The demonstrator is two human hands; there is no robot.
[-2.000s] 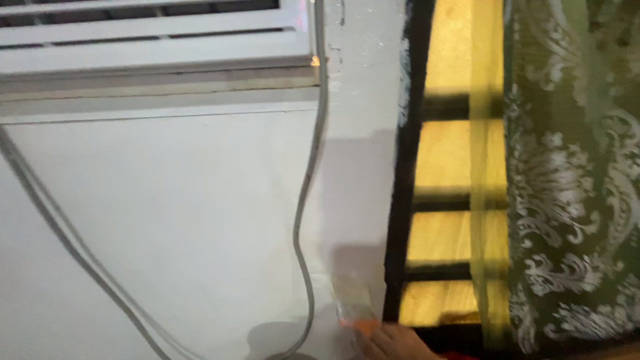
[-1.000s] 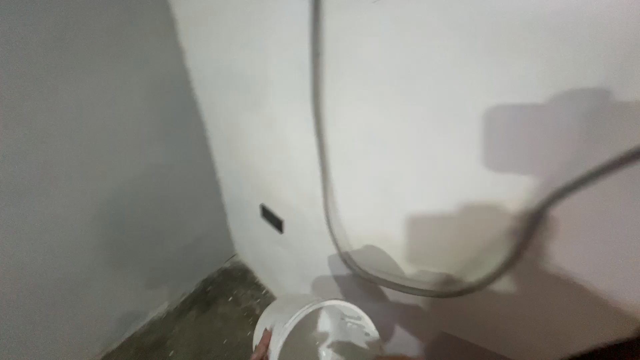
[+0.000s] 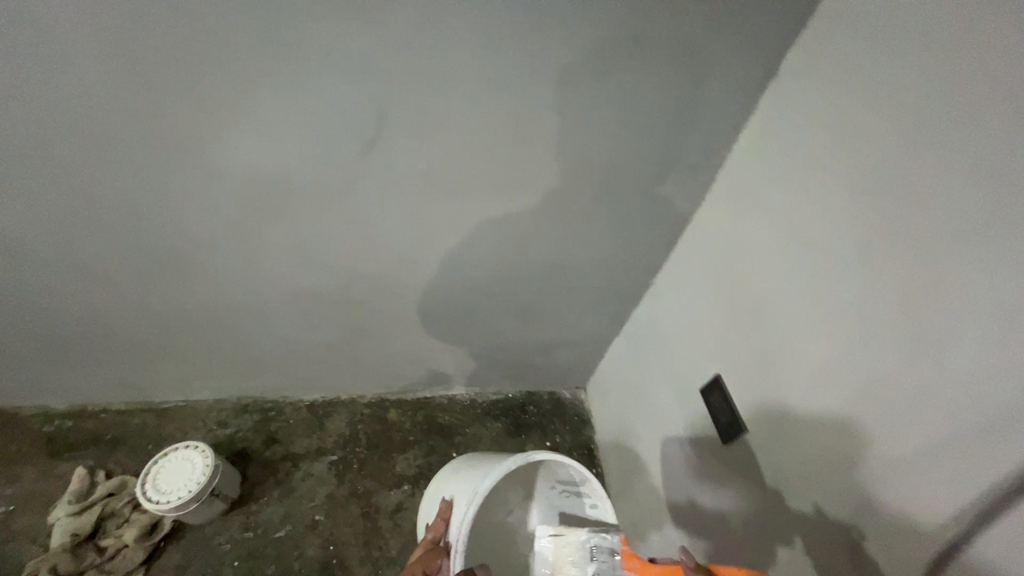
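A white plastic bucket [image 3: 472,480] is tilted at the bottom middle, its mouth facing right and up, with white smears inside. My left hand [image 3: 432,548] grips its left side, fingers on the outer wall and near the rim. By the mouth is a flat paintbrush [image 3: 578,552] with an orange handle, its head coated in white. My right hand [image 3: 680,562] holds that handle, only the fingertips showing at the frame's bottom edge. The lower part of the bucket mouth is cut off by the frame.
A small lidded white tub [image 3: 178,478] and a crumpled cloth [image 3: 104,528] lie on the stained dark floor [image 3: 320,480] at left. Grey wall [image 3: 240,200] meets a lighter wall [image 3: 880,240], which has a dark rectangular box [image 3: 723,409]. A cable [image 3: 980,516] hangs lower right.
The view has swung from the barred window and curtain to the room's corner. The bucket, out of view two seconds ago, now shows with the brush at its mouth.
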